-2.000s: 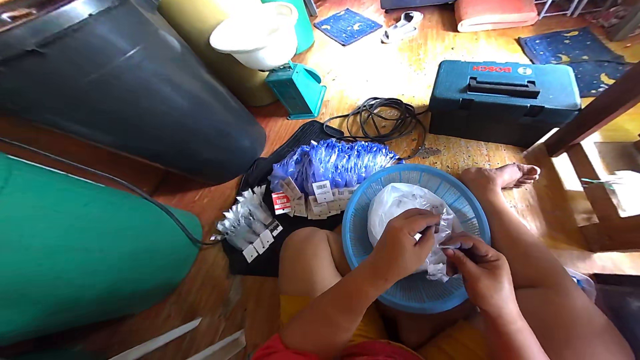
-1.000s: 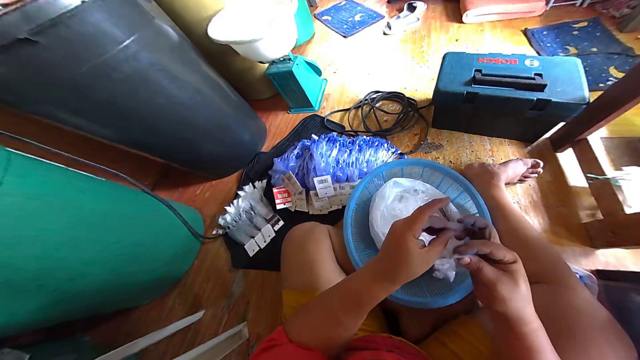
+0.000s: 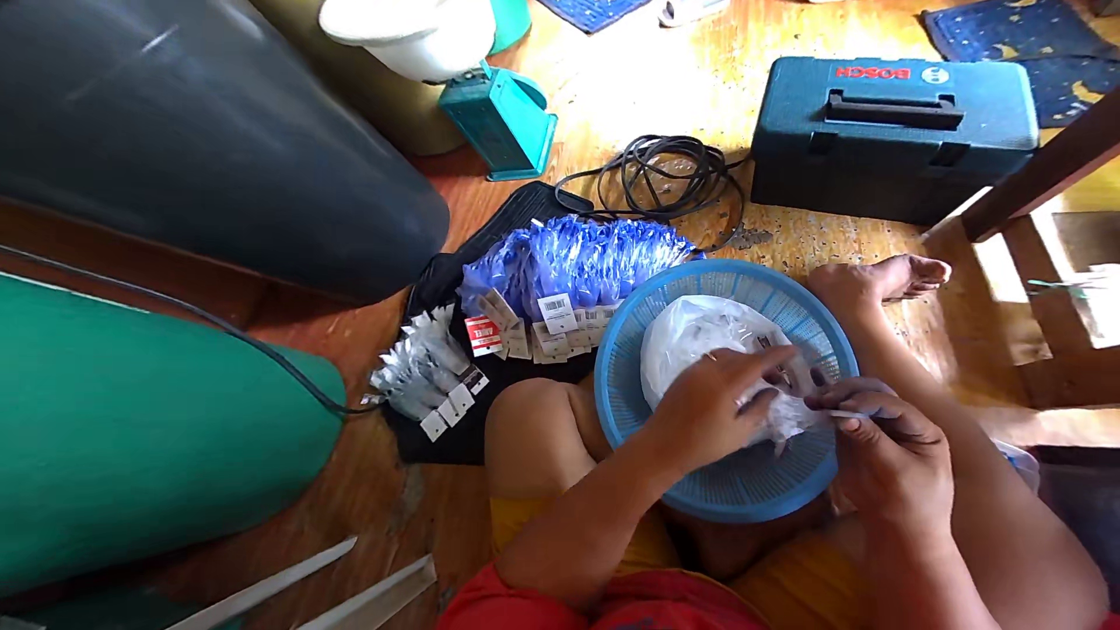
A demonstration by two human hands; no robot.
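Observation:
A round blue plastic basket (image 3: 623,394) rests on my lap with a white plastic bag (image 3: 678,350) of small items inside it. Over the bag, my left hand (image 3: 722,398) has its fingers bent at the crumpled plastic; whether it grips the bag is unclear. At the basket's right rim, my right hand (image 3: 892,446) pinches a small, thin pale piece (image 3: 844,414) between thumb and fingers. Left of the basket lie many blue-purple clear packets (image 3: 577,258) with tags, and a smaller bunch of silvery packets (image 3: 424,363) with tags, on a black cloth (image 3: 437,284).
A Bosch tool case (image 3: 892,140) and a coiled black cable (image 3: 665,179) lie ahead on the wooden floor. A teal scale (image 3: 503,122) carries a white bowl (image 3: 420,35). A large dark barrel (image 3: 227,157) and a green container (image 3: 157,437) stand at left; a wooden frame (image 3: 1050,175) is at right.
My right hand has moved slightly away from my left hand, and a thin pale piece now shows at its fingertips. The packets beside the basket have not moved.

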